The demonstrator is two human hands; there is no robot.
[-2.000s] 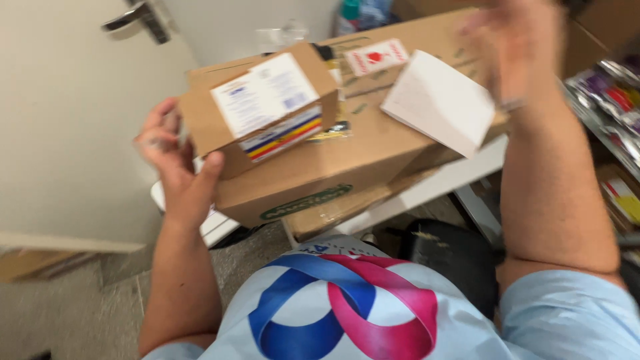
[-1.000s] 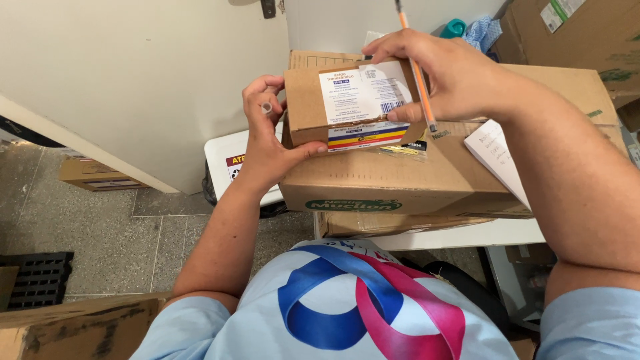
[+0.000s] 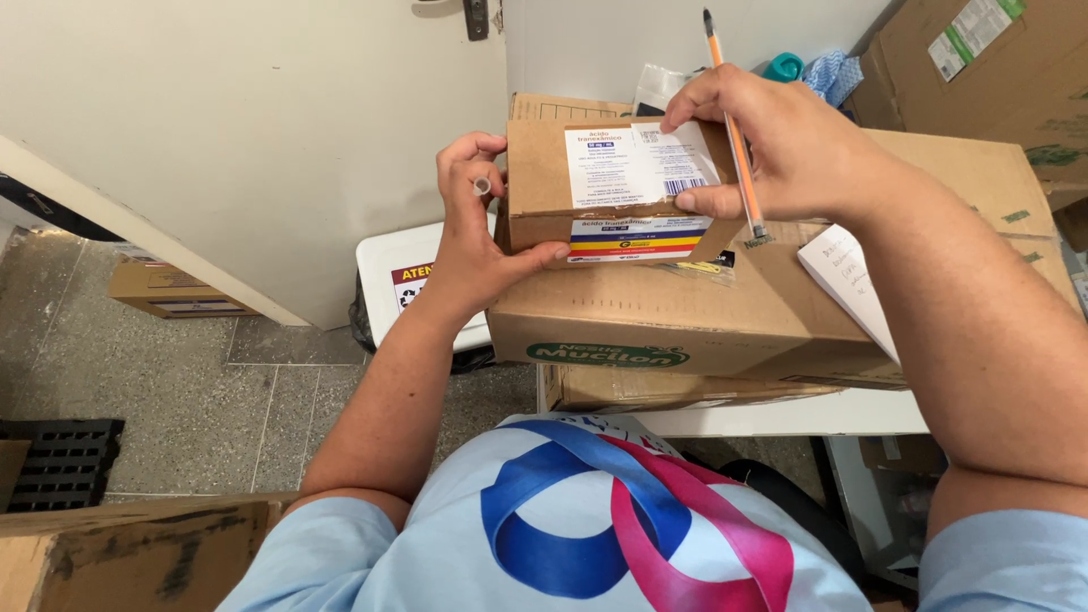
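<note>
A small cardboard medicine carton [image 3: 535, 191] with a white printed label rests on top of a large cardboard box [image 3: 612, 314]. My left hand [image 3: 480, 225] grips the carton's left end, thumb at the lower front edge; a small pale ring-like thing, perhaps a pen cap, shows at its fingers. My right hand [image 3: 765, 153] holds the carton's right side, with fingertips and thumb on the label. An orange ballpoint pen [image 3: 738, 144] is also tucked between its fingers, tip pointing up. To the right, partly under my right forearm, lies a pad of white paper [image 3: 850, 285] with handwriting.
A white lidded bin [image 3: 374, 259] stands left of the large box, near a pale door [image 3: 280, 110]. Behind are a teal cap [image 3: 784, 66] and a blue checked cloth [image 3: 833, 76]. More cartons stand at right and lower left [image 3: 153, 552]; a black plastic pallet [image 3: 64, 463] lies on the floor.
Two seconds ago my right hand was off the carton, at the upper right. It has come to the carton's right side, the pen in its fingers. My left hand has stayed on the carton.
</note>
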